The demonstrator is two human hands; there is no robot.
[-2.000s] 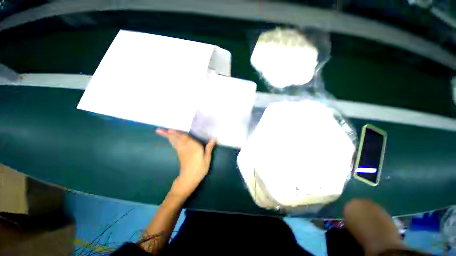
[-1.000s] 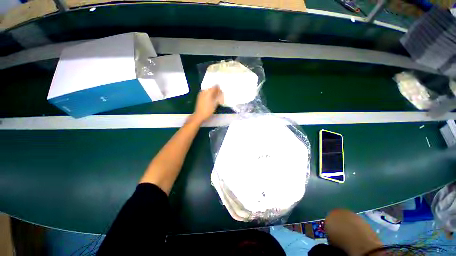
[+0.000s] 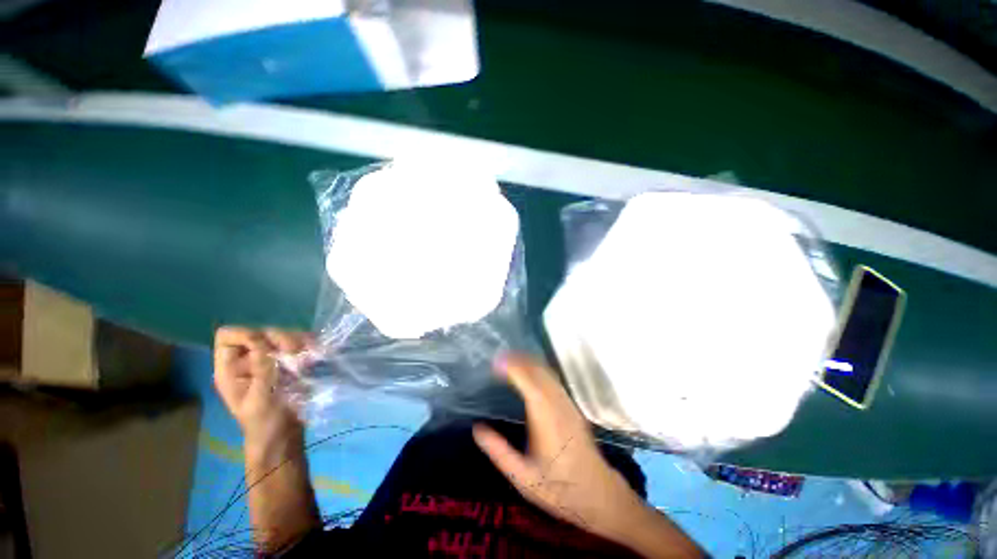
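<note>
A smaller white many-sided piece [image 3: 424, 251] lies in a clear plastic bag [image 3: 383, 366] on the green bench, in front of me. My left hand [image 3: 260, 377] pinches the near left corner of the bag. My right hand [image 3: 547, 431] is at the near right edge of the bag, thumb and fingers apart, slightly blurred; it does not visibly grip it. To the right lies a stack of larger bagged white units [image 3: 694, 317], with layered edges at its lower left.
A white and blue carton [image 3: 279, 60] stands at the upper left, cut off by the top edge. A pale rail [image 3: 273, 129] crosses the bench. A smartphone [image 3: 867, 336] lies right of the stack. Brown cardboard boxes [image 3: 104, 448] are below left.
The smaller bagged piece has come from beyond the rail to the near side, left of the stack. My left hand has moved to its bag's corner, and my right hand has come in beside it.
</note>
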